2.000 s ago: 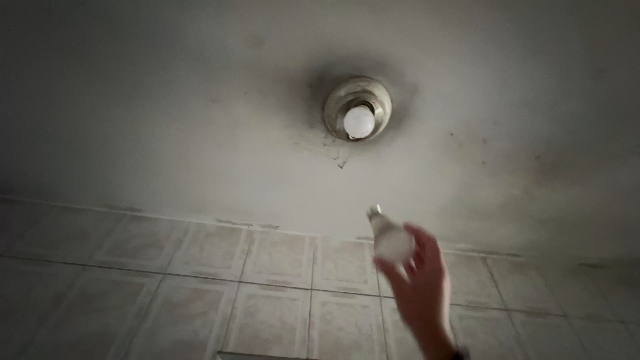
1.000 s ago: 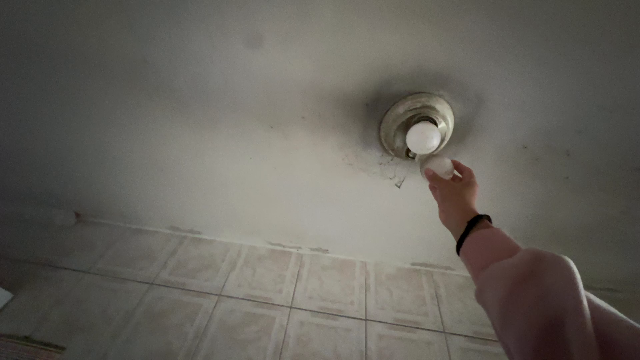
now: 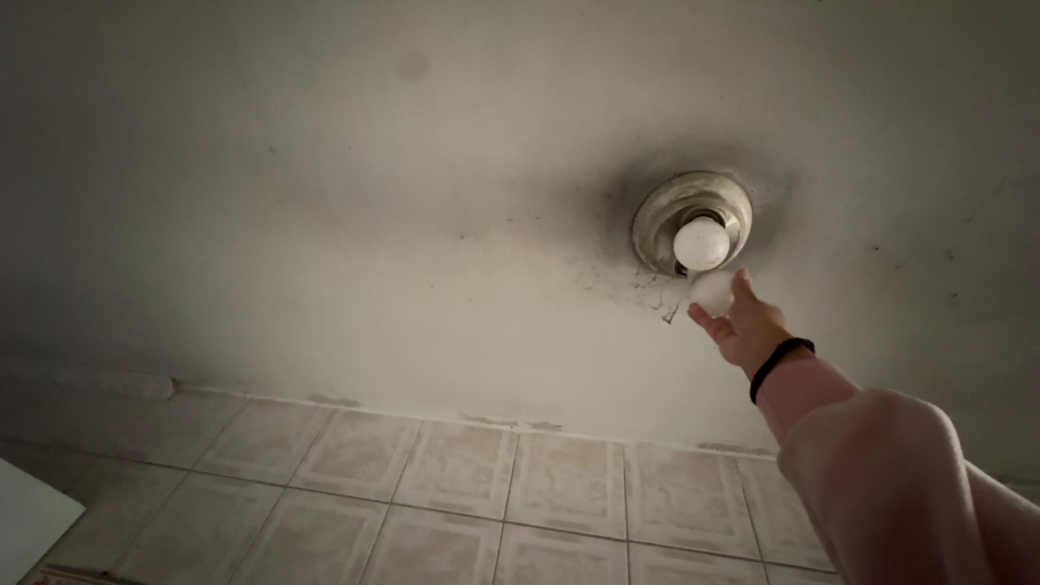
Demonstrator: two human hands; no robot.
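A round ceiling light fixture with a tarnished rim carries one white light bulb. Just below that bulb, my right hand grips a second white bulb between thumb and fingers. The base of the held bulb points up toward the fixture and is mostly hidden, so whether it sits in a socket cannot be told. A black band circles the wrist, above a pink sleeve. My left hand is out of view.
Around the fixture the ceiling is stained dark, with specks and hanging cobweb-like debris. A tiled wall meets it lower down. At the lower left is the corner of a pale flat object.
Two seconds ago my right hand held the bulb well below the fixture, its metal base showing. Now hand and bulb are up at the fixture's lower edge. The view has shifted.
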